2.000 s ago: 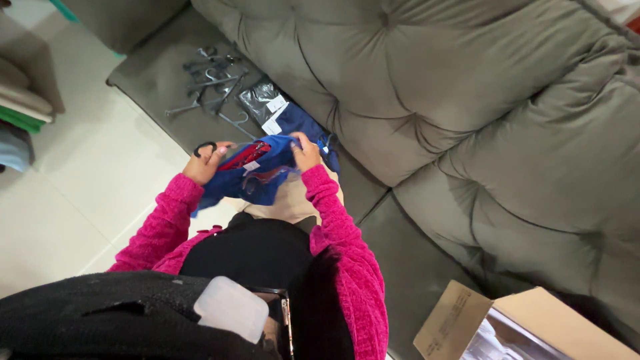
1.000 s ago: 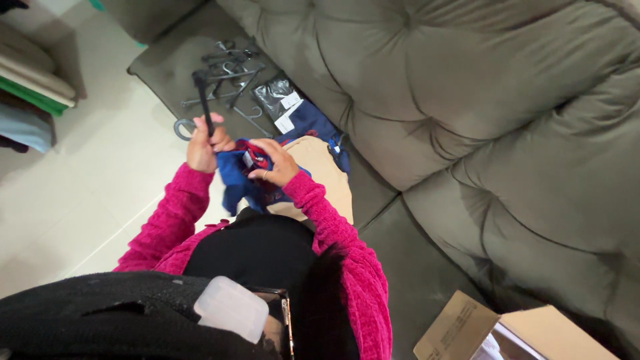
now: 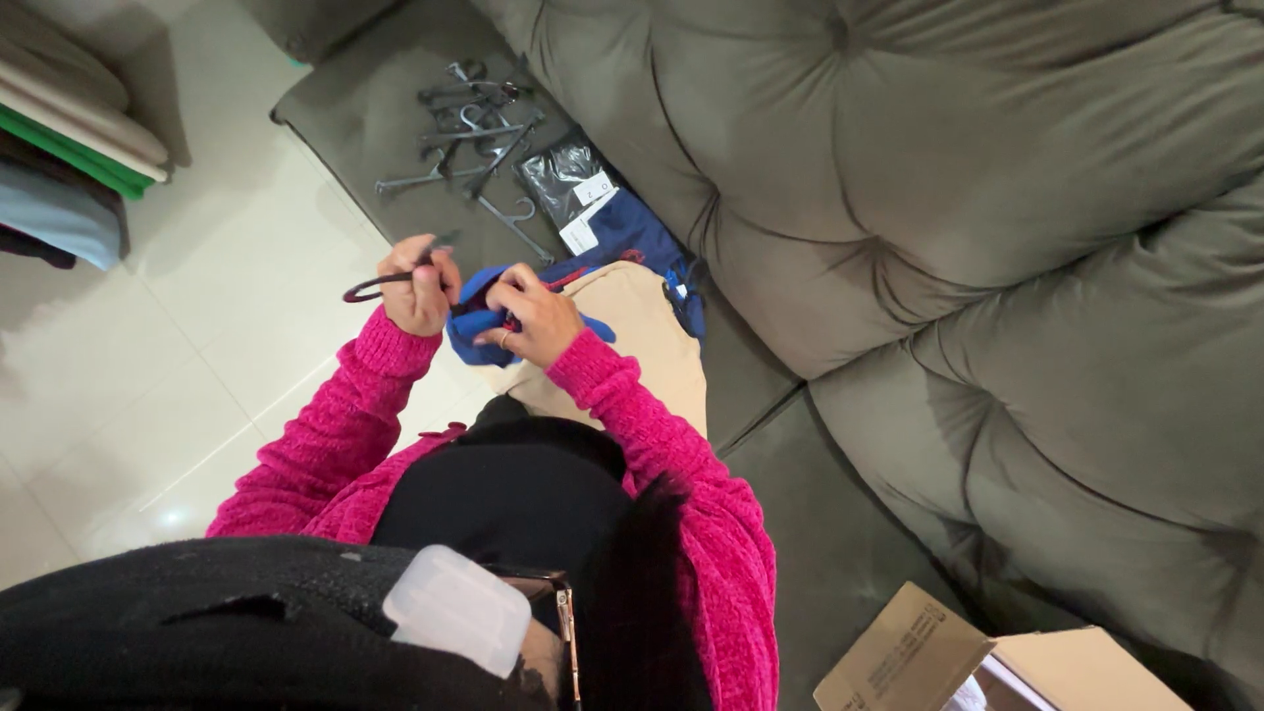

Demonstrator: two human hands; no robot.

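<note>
My left hand (image 3: 419, 286) grips a dark plastic clothes hanger (image 3: 367, 288), its hook sticking out to the left. Bunched in the fingers of my right hand (image 3: 533, 316) is a blue garment with red trim (image 3: 474, 341); one end of the hanger seems to reach into it, though the fingers hide most of that part. Below the hands a beige garment (image 3: 642, 336) lies spread on the sofa seat. Beside it are a navy garment (image 3: 632, 227) with a white tag (image 3: 590, 222) and a black item in clear plastic wrap (image 3: 563, 178).
Several dark plastic hangers (image 3: 479, 133) lie in a loose heap on the sofa seat (image 3: 346, 109). The tufted backrest (image 3: 889, 148) runs along the right. An open cardboard box (image 3: 908, 652) stands at lower right, and folded fabrics (image 3: 69, 128) are at upper left.
The blue garment was stretched between both hands two seconds ago and is now bunched up at my right hand. The hanger, upright one second ago, has tilted down toward the garment.
</note>
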